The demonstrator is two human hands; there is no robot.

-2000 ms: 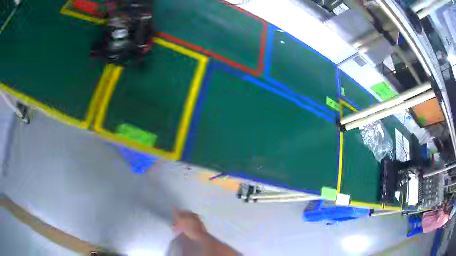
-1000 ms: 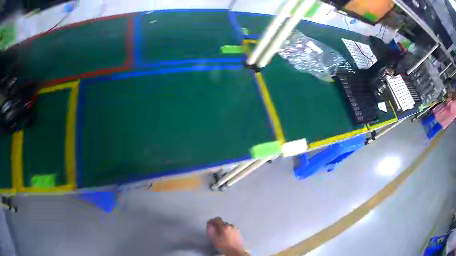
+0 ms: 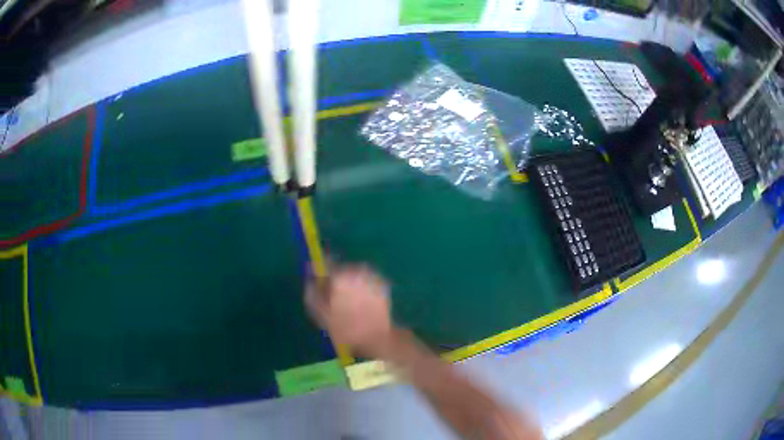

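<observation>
My right hand (image 3: 352, 309) is blurred over the green bench mat, by the yellow tape line. Its forearm enters from the bottom right. I see no object in it, but the blur hides its fingers. My left hand is not in view. A clear plastic bag (image 3: 447, 129) of small silvery parts lies on the mat ahead, with a white label. Loose silvery parts (image 3: 563, 125) lie by its mouth. A black parts tray (image 3: 587, 219) to the right has rows of silvery pieces along its left side.
Two cream frame posts (image 3: 294, 103) rise from the bench. A black fixture (image 3: 649, 150) stands beside the black tray, with a white parts tray (image 3: 712, 172) to its right. A perforated white sheet (image 3: 610, 90) lies behind. Grey floor (image 3: 679, 301) runs along the bench's front edge.
The view has moved right along the bench, and the bag and trays appear nearer. My right hand was over the floor and now shows over the bench mat.
</observation>
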